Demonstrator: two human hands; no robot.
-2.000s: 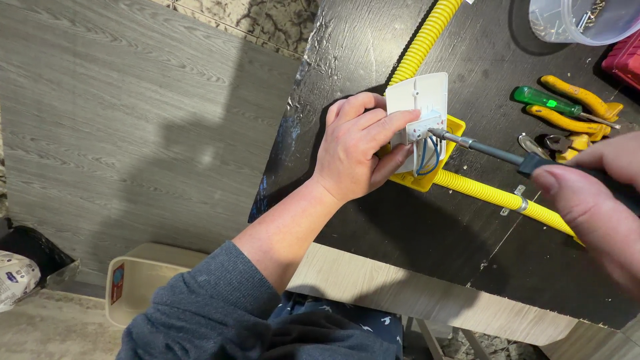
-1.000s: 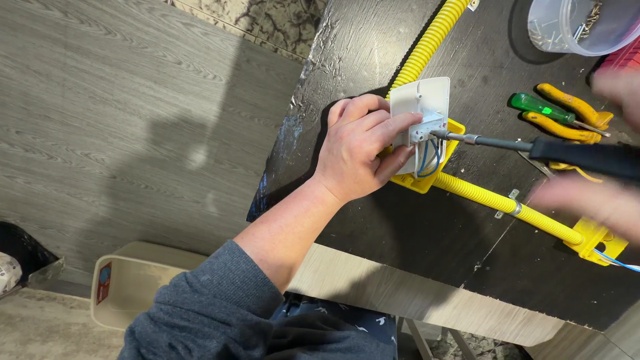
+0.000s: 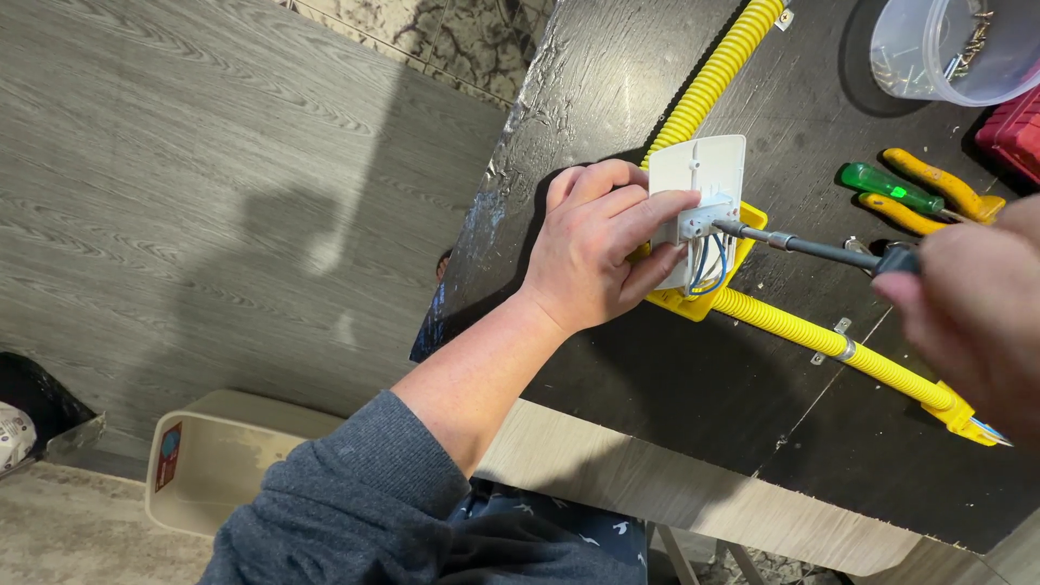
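Note:
My left hand (image 3: 597, 240) grips a white plastic electrical faceplate (image 3: 707, 166), back side up, tilted over a yellow junction box (image 3: 751, 218). Blue and white wires (image 3: 715, 264) run from the terminal block on its back into the box. My right hand (image 3: 975, 301), blurred at the right edge, is closed around the dark handle of a screwdriver (image 3: 825, 249), whose tip meets the terminal block. Yellow corrugated conduits run from the box, one (image 3: 715, 73) upward and one (image 3: 792, 317) to the lower right, the latter held by a metal clamp (image 3: 847, 346).
On the black board (image 3: 650, 382) lie yellow-handled pliers (image 3: 934, 175) and a green-handled screwdriver (image 3: 890, 187). A clear plastic tub (image 3: 910, 49) of screws and a red case (image 3: 1016, 134) stand at the upper right. A beige bin (image 3: 231, 475) is on the floor at lower left.
My right hand has shifted about the screwdriver handle, while the tip stays at the terminal block. My left hand has kept its hold on the faceplate.

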